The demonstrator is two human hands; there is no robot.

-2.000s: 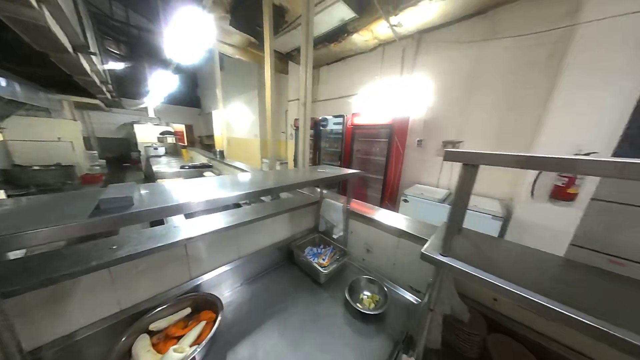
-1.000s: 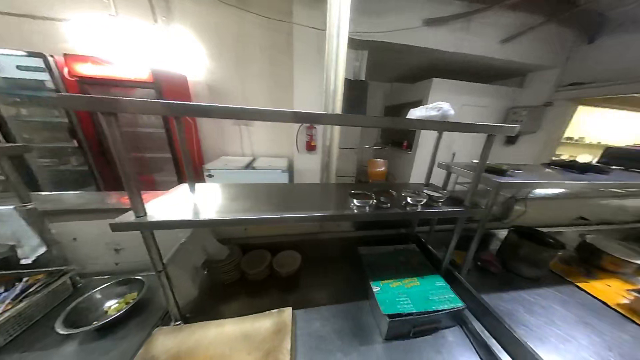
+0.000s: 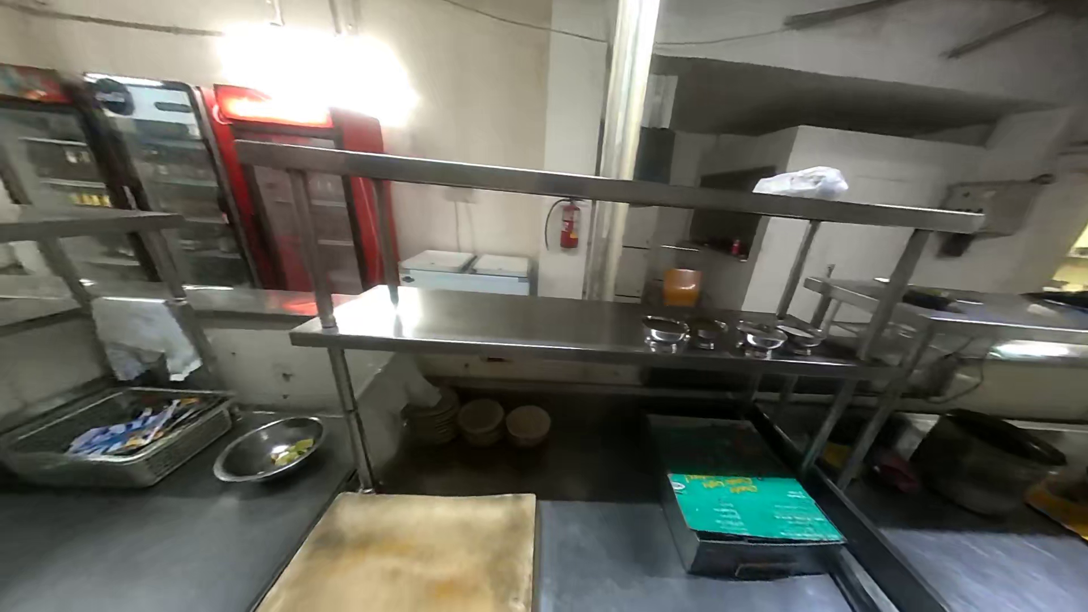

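Neither of my hands shows in the head view. At the lower centre a worn, stained cutting board [image 3: 425, 552] lies on the steel counter. Left of it stands a steel bowl [image 3: 270, 449] with some yellow-green pieces in it. Farther left, a perforated metal basket [image 3: 170, 459] holds several small blue, white and orange packets. To the right sits a dark metal box [image 3: 756, 557] with a green printed cardboard sheet [image 3: 752, 507] on top. Several small steel bowls [image 3: 665, 331] stand on the raised steel shelf [image 3: 510, 321].
Stacked bowls [image 3: 480, 421] sit beneath the shelf. A white cloth [image 3: 146, 336] hangs at the left, and a plastic bag [image 3: 803, 182] rests on the top rail. A large dark pot [image 3: 986, 459] stands at the right. Behind are red-framed fridges [image 3: 297, 195], chest freezers [image 3: 467, 274] and a fire extinguisher [image 3: 569, 226].
The view has swung far to the right since two seconds ago, then slightly back left. The steel bowl, basket and green-topped box appear unmoved. No hand shows in any frame.
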